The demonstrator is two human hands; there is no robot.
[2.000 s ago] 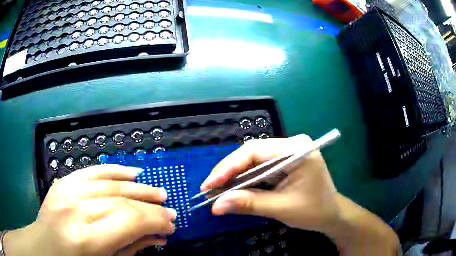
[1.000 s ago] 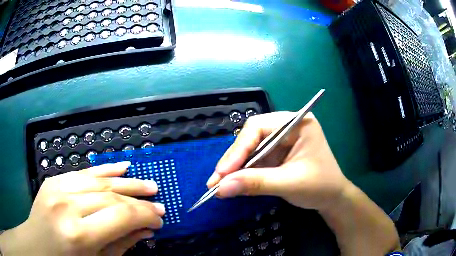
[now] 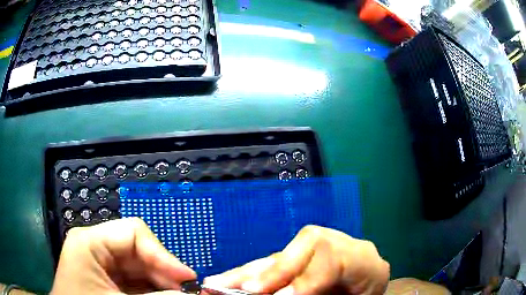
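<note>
A translucent blue sheet (image 3: 259, 213) lies across the near black tray (image 3: 52, 173), with rows of tiny white dots on its left part. Round parts with silvery rings (image 3: 141, 169) sit in the tray pockets and partly show through the sheet. My left hand (image 3: 115, 256), low in the picture, pinches a small dark part (image 3: 190, 286) between thumb and finger. My right hand (image 3: 311, 262) holds silvery tweezers (image 3: 222, 290), their tips at that part. The lower edge cuts off both hands and most of the tweezers.
A second black tray (image 3: 121, 82) with round parts and a white label lies at the upper left. A tall black tray stack (image 3: 432, 115) stands at the right. Behind it are a red-orange bin (image 3: 387, 20) and clear plastic (image 3: 490, 40). The bench top (image 3: 259, 109) is glossy green.
My left hand has left the sheet and now pinches a small dark part near the lower edge. My right hand has moved down with the tweezers, their tips now at that part.
</note>
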